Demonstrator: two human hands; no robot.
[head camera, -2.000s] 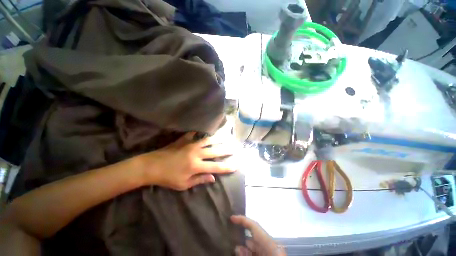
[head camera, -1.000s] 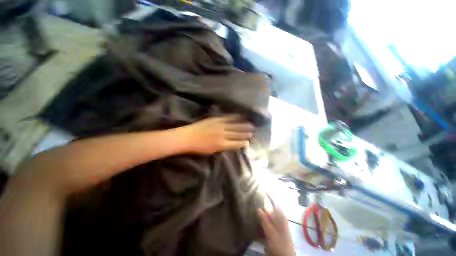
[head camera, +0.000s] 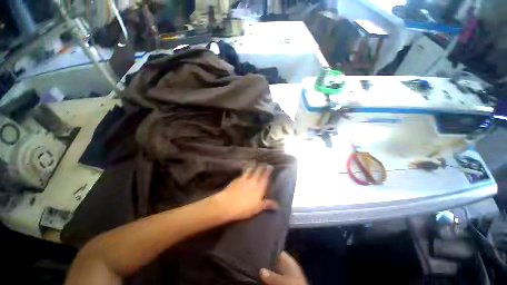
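Note:
Brown lining fabric lies in large loose folds over the table left of the sewing machine and down over its front edge. My left hand lies on the fabric near its right border, fingers spread and pointing away from me. My right hand is at the bottom edge of the picture, partly cut off, with thumb and fingers pinching the fabric's right border. The needle area is washed out by the lamp. Dark navy fabric shows at the left of the brown folds.
The white sewing machine stands at right, with a green ring tray on its head. Scissors with red and orange-yellow handles lie on the machine bed. A cream-coloured second machine stands at left. Another white table is behind.
The view has swung and pulled back, showing more of the left machine and room. My left hand has moved down the fabric, away from the needle area. My right hand stays at the border.

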